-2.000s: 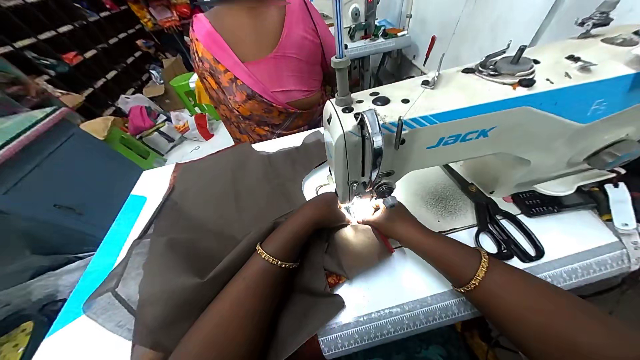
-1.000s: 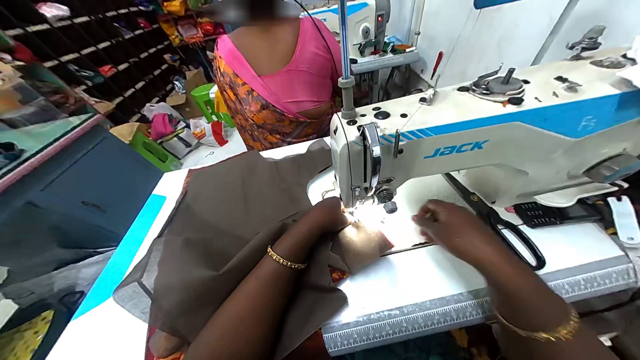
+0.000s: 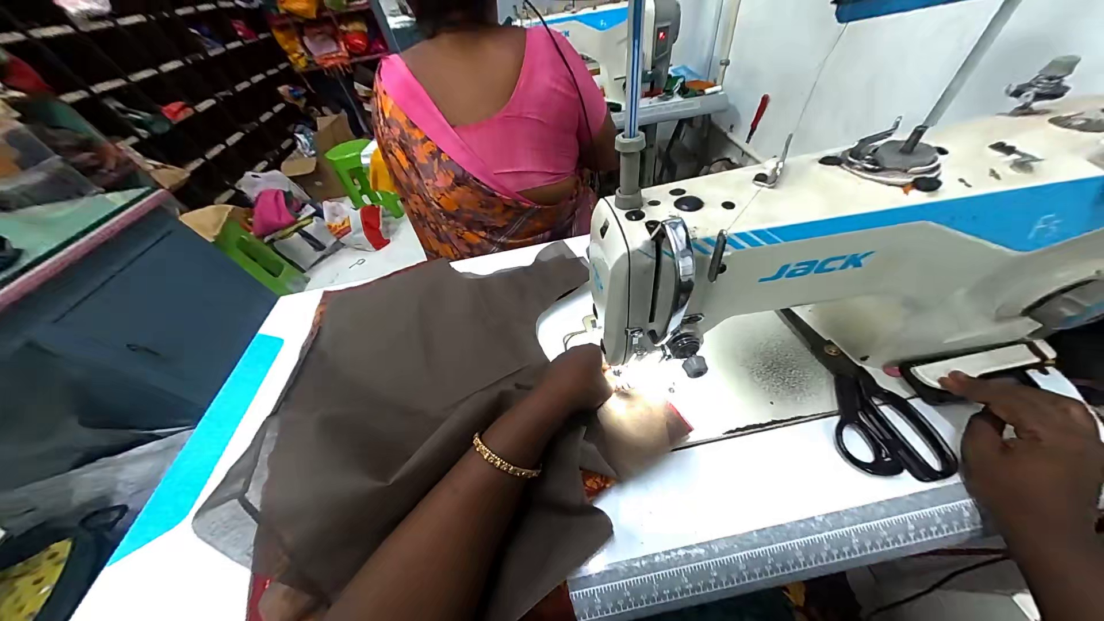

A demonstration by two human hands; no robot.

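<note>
Brown lining fabric (image 3: pixel 405 379) with a red and orange edge lies across the left of the sewing table. My left hand (image 3: pixel 580 379) rests on it beside the lit needle area of the Jack sewing machine (image 3: pixel 828 259); its fingers are mostly hidden, so their grip is unclear. My right hand (image 3: pixel 1026 448) is at the far right, its index fingertip at a flat white and black object (image 3: pixel 979 366) under the machine arm. Nothing shows held in that hand. Black-handled scissors (image 3: pixel 888 423) lie between the machine bed and my right hand.
A measuring tape strip (image 3: pixel 776 552) runs along the table's front edge. Behind the table a person in a pink blouse (image 3: pixel 535 129) sits with their back to me. Green plastic stools (image 3: pixel 259 259) and a blue-grey cabinet (image 3: pixel 164 319) stand at the left. The machine's thread stand (image 3: pixel 631 95) rises near its head.
My right hand has left the fabric by the needle and moved right, past the scissors, to the flat object. My left hand has stayed beside the needle.
</note>
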